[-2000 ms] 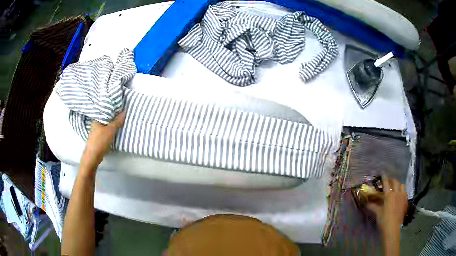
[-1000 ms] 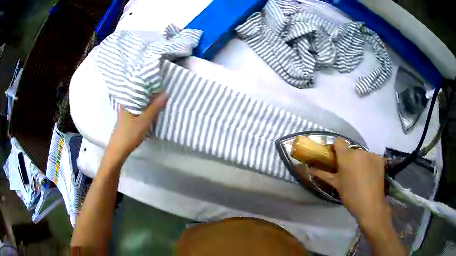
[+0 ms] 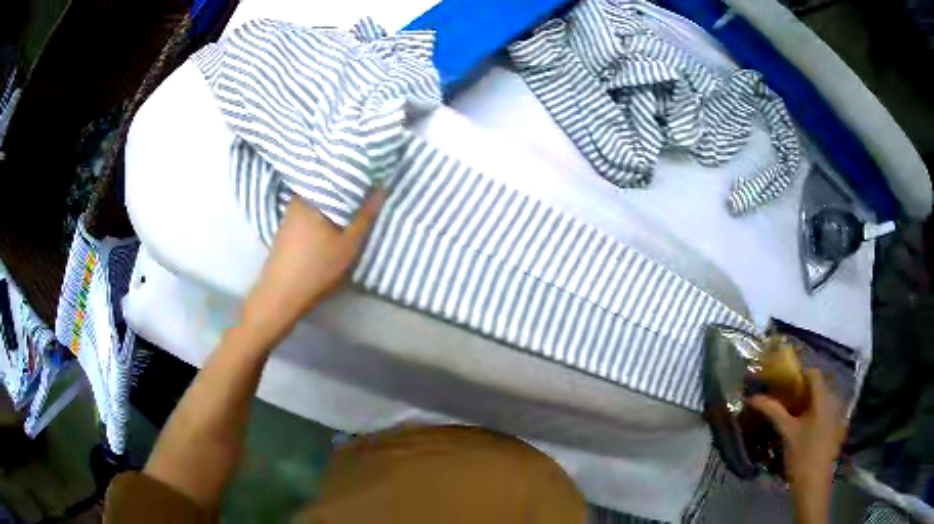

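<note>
A grey-and-white striped garment [image 3: 307,113] lies on the padded board [image 3: 174,184]. Its body is bunched at the left, and one striped sleeve or leg [image 3: 543,281] runs flat towards the lower right. My left hand [image 3: 317,246] grips the cloth where the bunched part meets the flat part. My right hand [image 3: 809,430] is closed around the wooden handle of the steam iron [image 3: 729,389], at the right end of the flat part. The iron looks tilted and somewhat blurred; whether it touches the cloth is unclear.
A crumpled striped garment [image 3: 655,102] lies at the far side beside a blue board [image 3: 492,36]. A flat grey pointed soleplate [image 3: 828,233] lies far right. The dark rest pad [image 3: 830,358] is partly hidden by the iron. A brown basket [image 3: 61,133] and papers [image 3: 97,328] are left.
The iron in my right hand has moved from the rest pad onto the sleeve, then right to its end. The view has shifted. My left hand has kept its hold near the bunched cloth.
</note>
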